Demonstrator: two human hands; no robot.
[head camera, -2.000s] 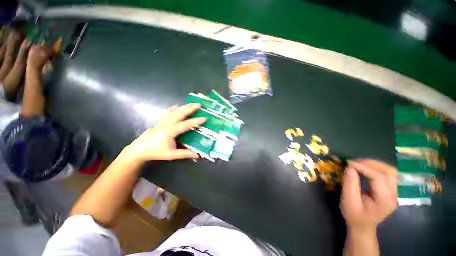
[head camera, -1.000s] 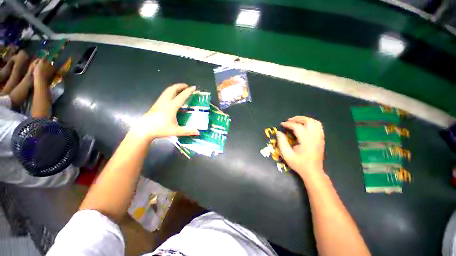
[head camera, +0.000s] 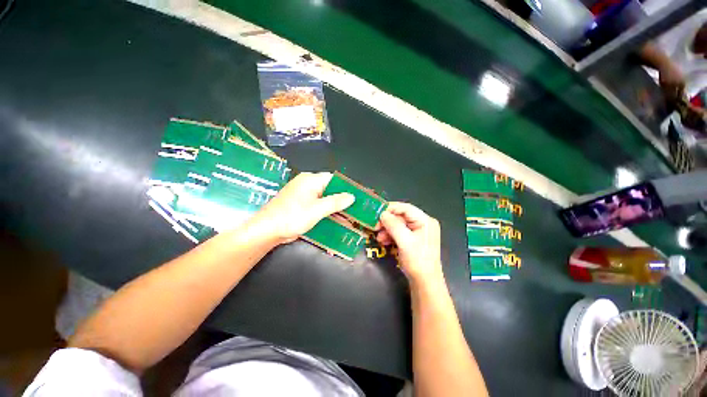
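Observation:
My left hand holds a green circuit board panel by its left part, thumb on top. My right hand pinches at the panel's right edge; whether a flex piece is between the fingertips is hidden. A few orange-yellow flex circuits show just below the panel's right edge, partly covered by my right hand. Bare boards lie in an overlapping fan left of my left hand. Fitted boards lie in a column at the right, with orange hooks along their right edge.
A zip bag with orange contents lies near the pale belt rail. At the right are a lit smartphone, a red-orange bottle and a white fan. Another person's arm shows at the upper right.
The view has turned to the right. My left hand has brought a panel from the fan to the right; my right hand has moved from the flex pile to the panel's edge.

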